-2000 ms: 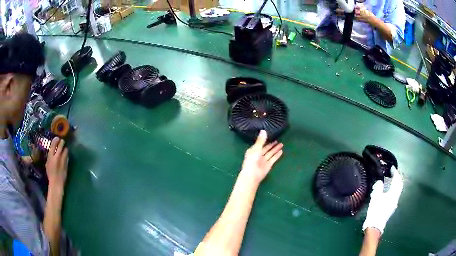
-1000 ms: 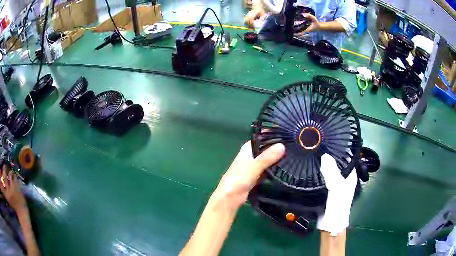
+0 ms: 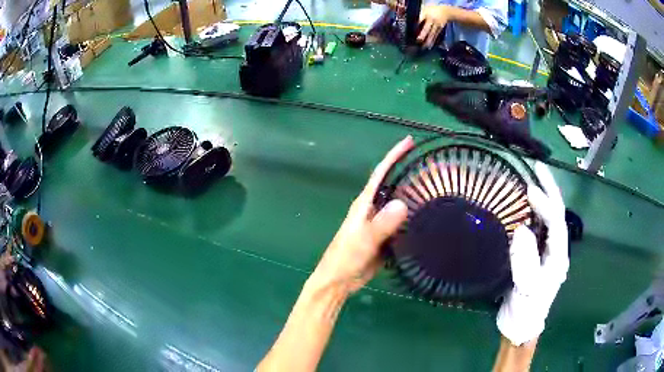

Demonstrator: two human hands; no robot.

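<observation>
A black desk fan (image 3: pixel 455 243) is held up in front of me, right of centre, its slatted rear with the large smooth dark disc facing me. A small bluish light spot shows on the disc and pale orange-white shows between the upper slats. My bare left hand (image 3: pixel 357 229) grips its left rim, thumb on the slats. My right hand (image 3: pixel 539 261) in a white glove grips its right rim. The fan base (image 3: pixel 513 112), with an orange spot, points up and away beyond the head and is blurred.
Several black fans (image 3: pixel 167 154) lie at left on the green bench (image 3: pixel 218 276). A long cable (image 3: pixel 306 106) crosses the bench. A black boxy item (image 3: pixel 271 62) stands beyond it. A person's hands (image 3: pixel 435 25) work at the far side. A metal post (image 3: pixel 615 105) stands at right.
The fan has been turned over: its front grille faced me, now its rear does, and the base has swung from below to above. My gloved hand has moved out to the right rim.
</observation>
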